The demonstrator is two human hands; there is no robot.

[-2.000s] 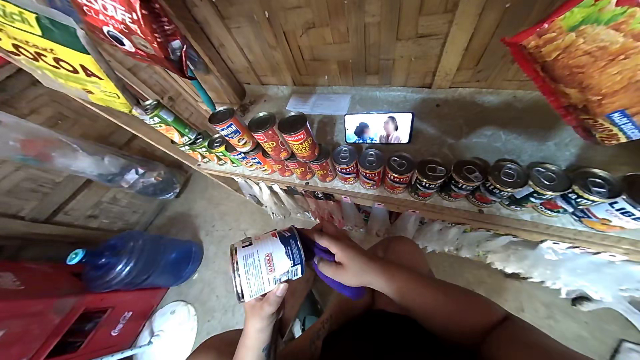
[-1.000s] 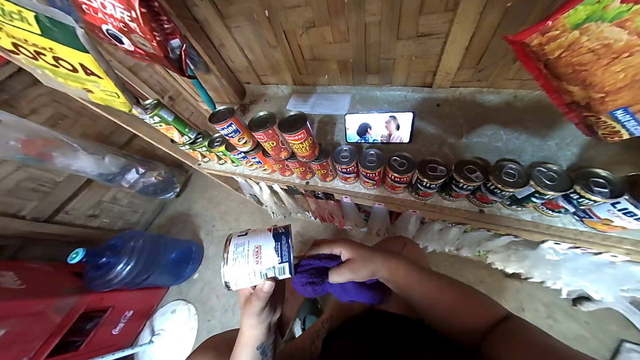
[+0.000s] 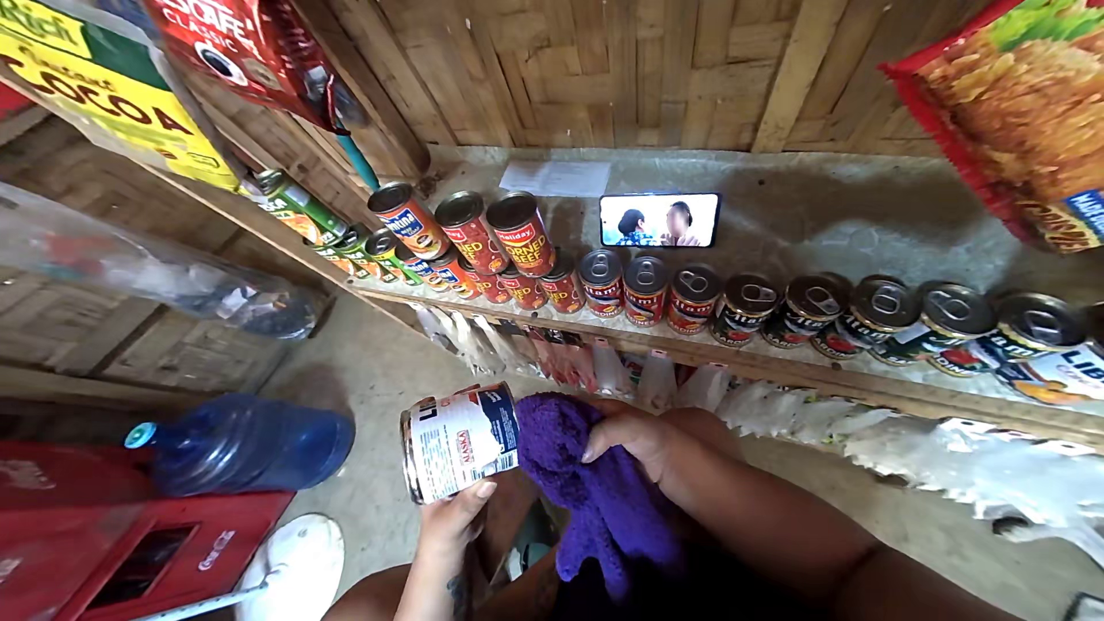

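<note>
My left hand (image 3: 455, 517) grips a large tin can (image 3: 461, 442) with a white and blue paper label, tilted on its side over the floor. In my right hand (image 3: 634, 435) is a bunched purple cloth (image 3: 569, 466); its upper part meets or overlaps the can's right end, and the rest hangs down over my lap. Whether the cloth presses on the can's end cannot be told. The fingers under the cloth are partly hidden.
Beyond my hands runs a wooden shelf (image 3: 776, 358) with sardine cans (image 3: 693, 297), corned beef cans (image 3: 520, 233) and a phone (image 3: 660, 220). Plastic packs (image 3: 992, 466) hang below it. A blue water jug (image 3: 254, 442) lies at left by a red crate (image 3: 198, 543). Pouches hang above.
The purple cloth has come up to the can's right end and more of it shows. Between the earlier frames the can turned in my left hand.
</note>
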